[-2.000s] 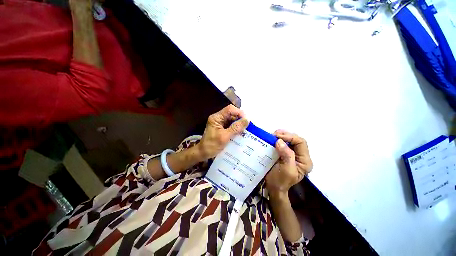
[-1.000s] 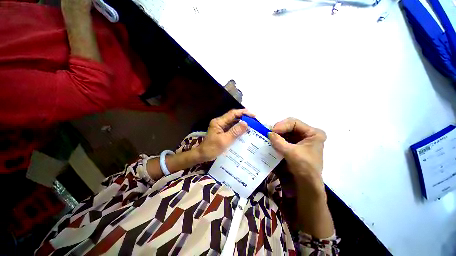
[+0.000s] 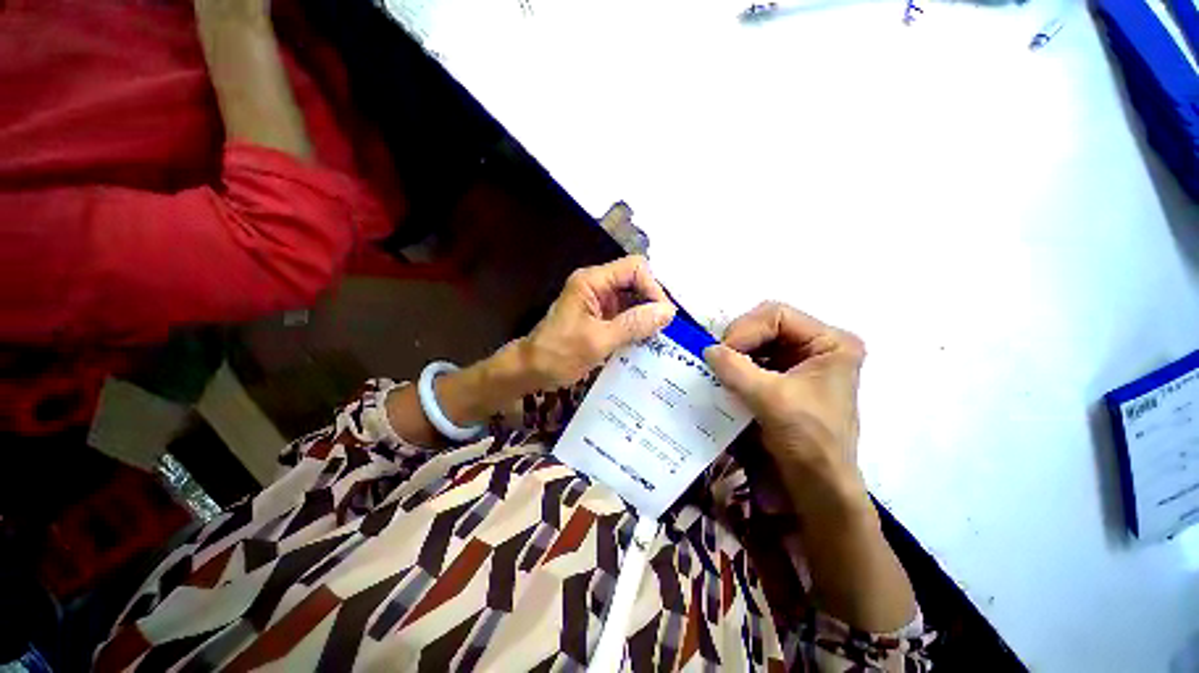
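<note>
A retail box with a white printed face is held in front of my body at the table's edge. Its blue end flap points away from me, between my two hands. My left hand pinches the left corner of the blue end with thumb and finger. My right hand pinches the right corner, thumb on the printed face near the flap. Whether the flap is tucked in cannot be told.
Another retail box lies on the white table at right. Blue boxes stand at the upper right. Small cable plugs lie along the far edge. A person in red is at left, above cardboard on the floor.
My right hand has come up to the box's right corner, and less of the blue flap shows now. The red sleeve has moved right and down. The table items have shifted in view.
</note>
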